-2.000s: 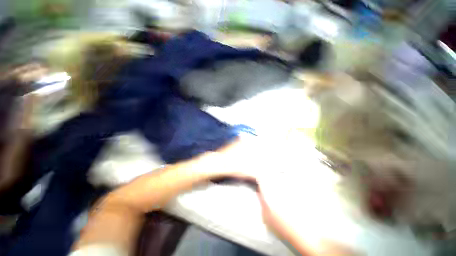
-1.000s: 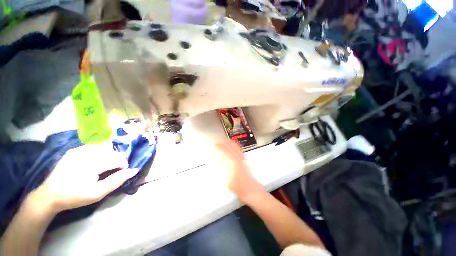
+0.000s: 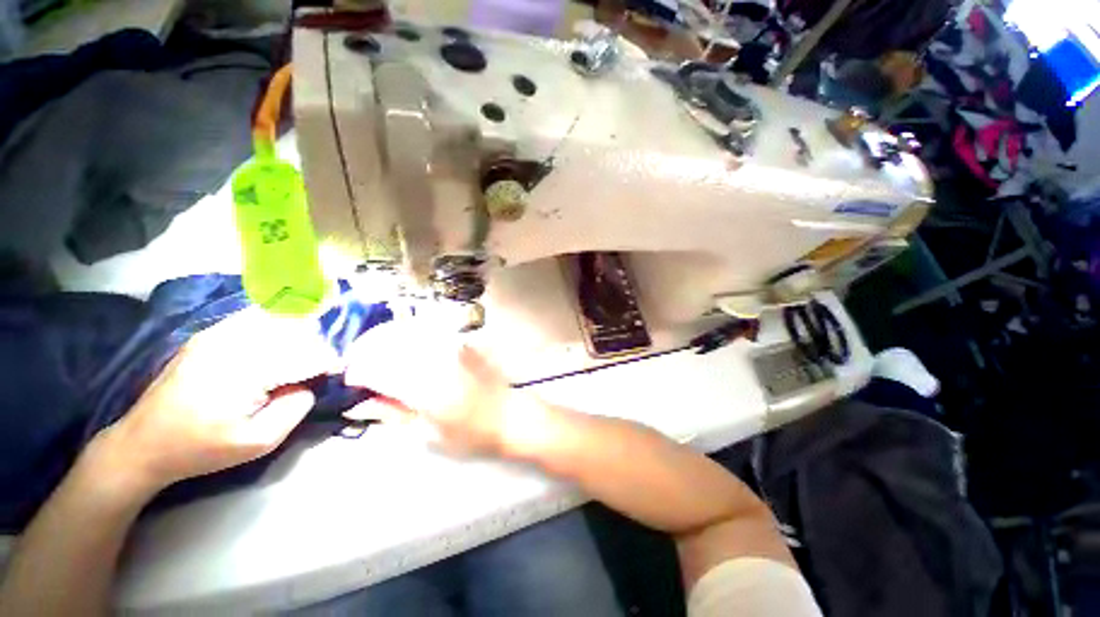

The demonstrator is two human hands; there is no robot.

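The navy garment (image 3: 72, 362) lies heaped on the white machine table at the left, its narrow part bright blue under the lamp near the needle area. My left hand (image 3: 217, 392) holds this part from the left. My right hand (image 3: 422, 374) is at its right side, fingers closed on the cloth edge; glare washes out the fingertips. The off-white sewing machine head (image 3: 651, 181) stands behind and to the right. The presser foot and needle are lost in glare. The neon tag (image 3: 278, 235) hangs left of the needle area from an orange loop.
A smartphone (image 3: 609, 304) leans under the machine arm. Small dark snips (image 3: 726, 336) and black scissors handles (image 3: 817, 334) lie at the table's right end. Grey cloth (image 3: 133, 145) is heaped behind the navy. A dark garment pile (image 3: 881, 506) hangs lower right, off the table.
The view was blurred, then settled on the machine. My right hand has moved left from the bare table to the navy cloth. My left hand stays on the cloth.
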